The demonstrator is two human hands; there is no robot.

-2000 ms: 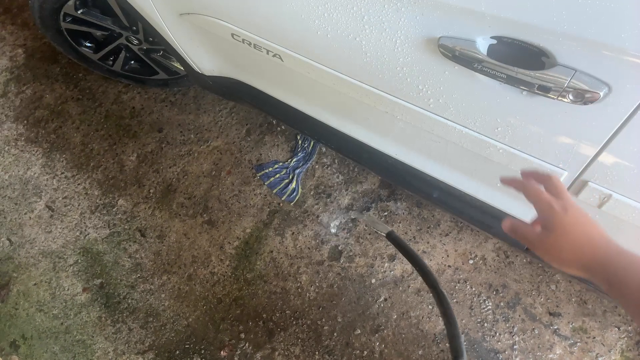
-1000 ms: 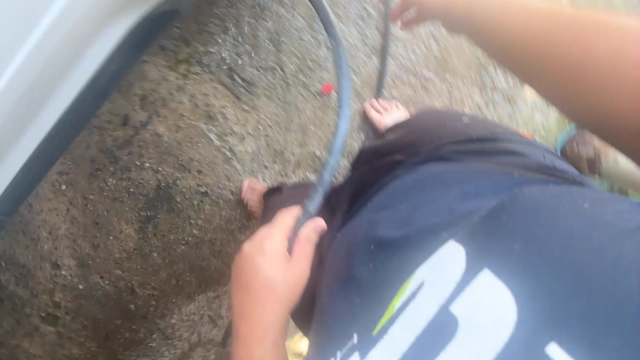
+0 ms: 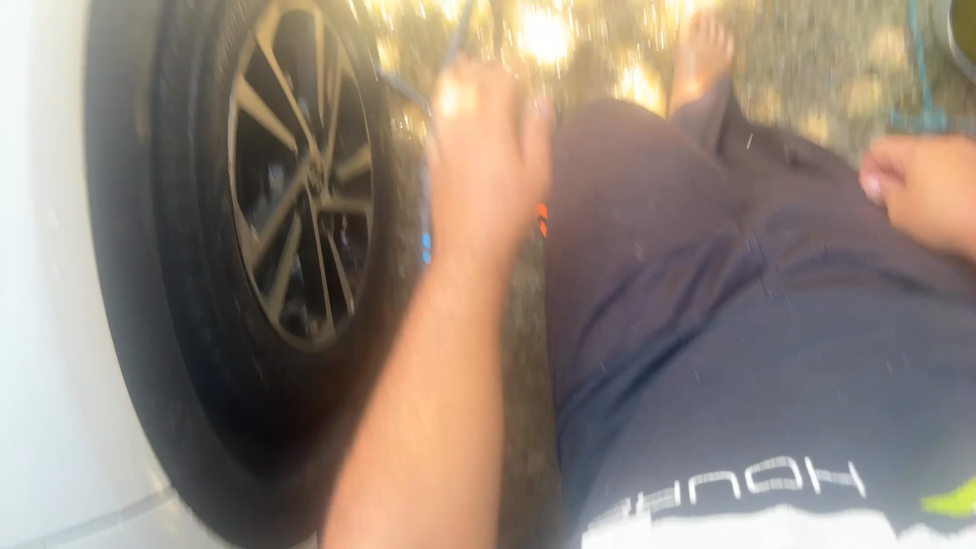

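The view is blurred by motion. My left hand [image 3: 488, 137] reaches down beside the car's wheel [image 3: 313, 183], palm hidden and fingers curled around what looks like the grey hose [image 3: 460, 34], which runs up from the fingertips. A small blue piece [image 3: 426, 248] shows just left of my left wrist; what it belongs to is unclear. My right hand [image 3: 923, 187] is at the right edge, over or beside my dark trousers, with its fingers bent; whether it holds anything cannot be seen.
The white car body [image 3: 53, 305] with its black wheel-arch trim fills the left side. My bare foot [image 3: 705, 49] stands on rough, sunlit ground. At the top right are the rim of a round container [image 3: 953, 38] and a thin teal cord [image 3: 920, 61].
The view has swung from the car's door to my body, and now to a wheel. My left hand, around the hose a second ago, is now beside the wheel.
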